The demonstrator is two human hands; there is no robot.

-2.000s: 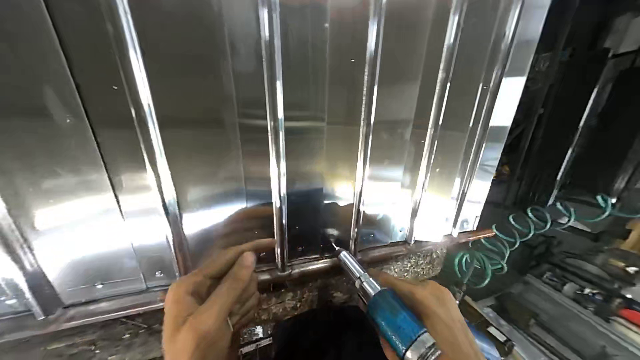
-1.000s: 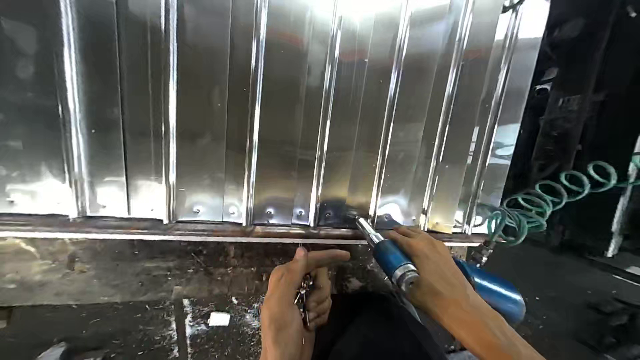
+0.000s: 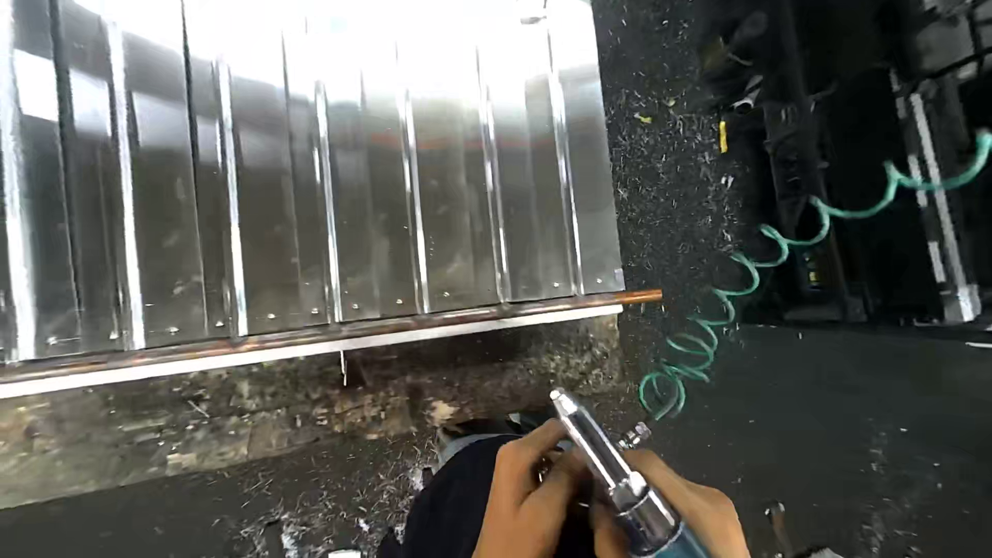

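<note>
A pneumatic rivet gun with a chrome nose and blue body points up and left at the lower middle. My right hand is wrapped around it from the right. My left hand is beside the gun's nose, its fingers bent around small metal pieces, mostly hidden. Beyond both hands lies a ribbed shiny sheet-metal panel, with a row of rivets along its near edge. A copper-coloured rod or pipe runs along that edge. The gun's tip is apart from the panel.
A coiled green air hose stretches from near the gun to the upper right. Under the panel edge is a worn, dirty beam. Metal shavings litter the dark floor. Dark equipment stands at the right.
The rivet gun has come away from the panel's edge, back toward my body. My left hand has closed in beside it. The view has shifted to the right.
</note>
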